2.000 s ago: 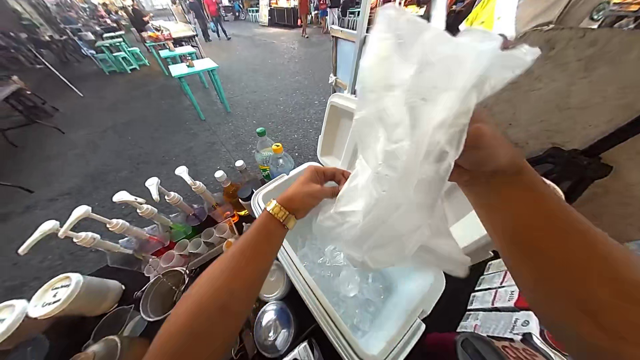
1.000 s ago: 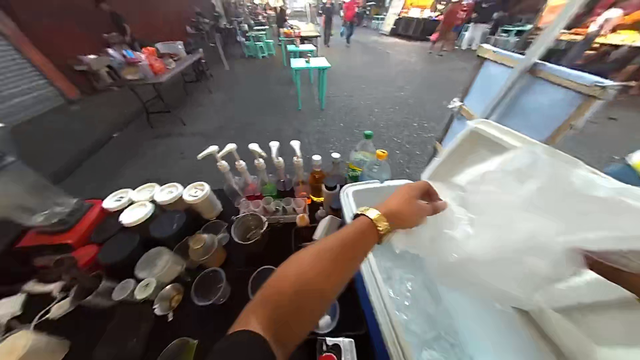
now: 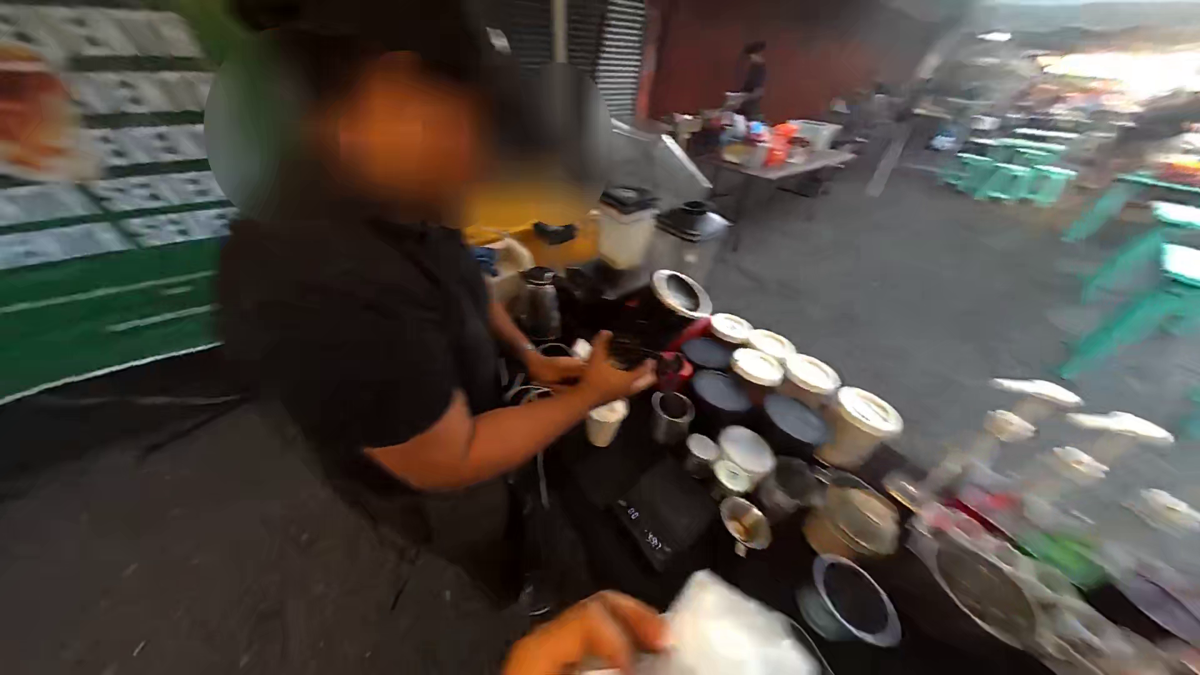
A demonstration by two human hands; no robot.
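Note:
My left hand (image 3: pixel 586 637) is at the bottom edge, blurred, with its fingers curled against a white plastic bag (image 3: pixel 736 633). The bag is cut off by the frame's edge, and its contents cannot be told. To the right of the bag stands an open metal-rimmed cup (image 3: pixel 855 600). A flat black digital scale (image 3: pixel 661 514) lies on the dark table behind the bag. My right hand is out of view.
A co-worker in a black shirt (image 3: pixel 375 309) stands at the left, hands over the table. Lidded tubs (image 3: pixel 862 422), a blender jar (image 3: pixel 692 234) and pump bottles (image 3: pixel 1120 427) crowd the table. Green tables and stools (image 3: pixel 1022 178) stand beyond on the pavement.
The view has swung far to the left, bringing the co-worker in. The ice cooler and my right hand have left the frame. The bag now shows only at the bottom.

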